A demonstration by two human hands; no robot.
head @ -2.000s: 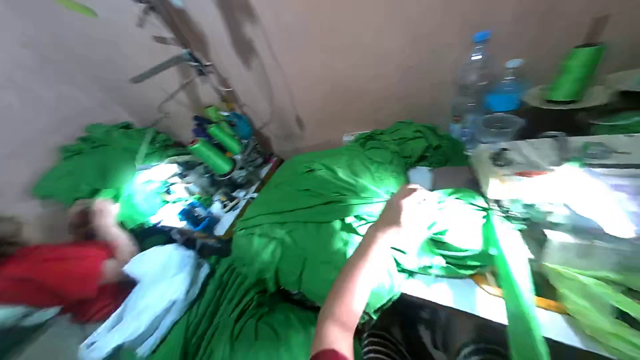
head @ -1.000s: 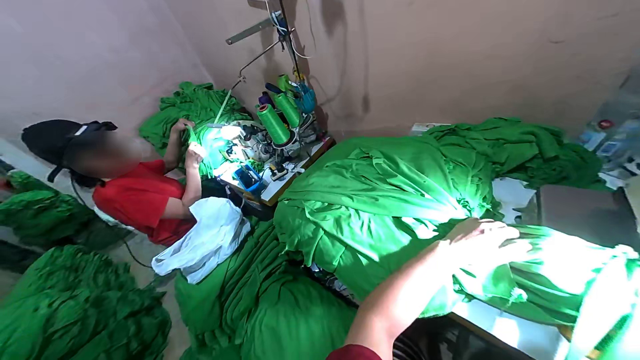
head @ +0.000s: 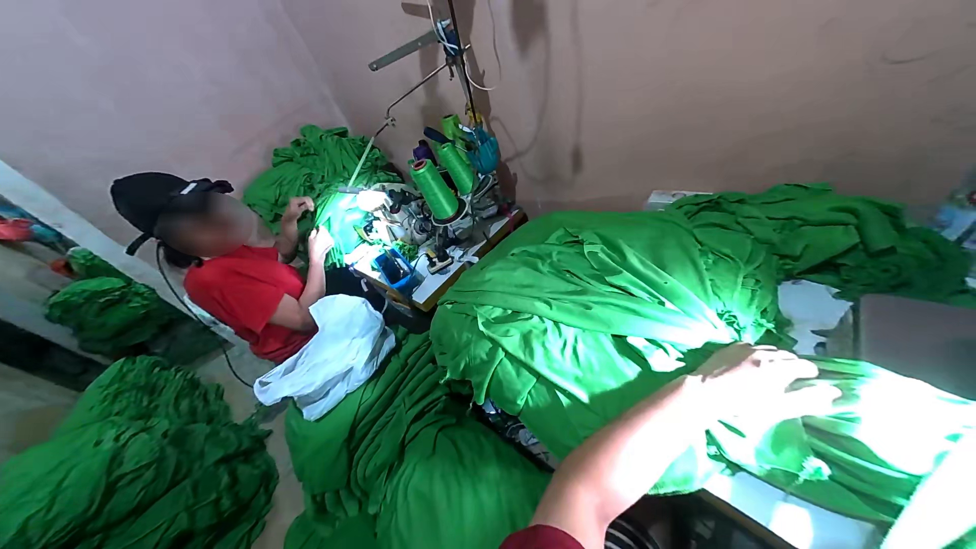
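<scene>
My left hand rests palm down, fingers spread, on bright green fabric that lies across the white table at the right. Just beyond that hand rises a big bundle of green cloth, gathered at a knot-like point. At the lower right edge a strongly lit, pale shape looks like part of my right forearm; the right hand itself lies outside the view. Strong light washes out the fabric beside my left fingers.
A co-worker in a red shirt sits at a sewing machine with green thread cones. Green fabric heaps cover the floor at left. More green cloth lies along the wall. A dark flat panel stands right of the bundle.
The view has swung left, bringing the co-worker and floor heaps into sight and leaving the bottles out. My left hand stays on the green fabric, its fingers spread.
</scene>
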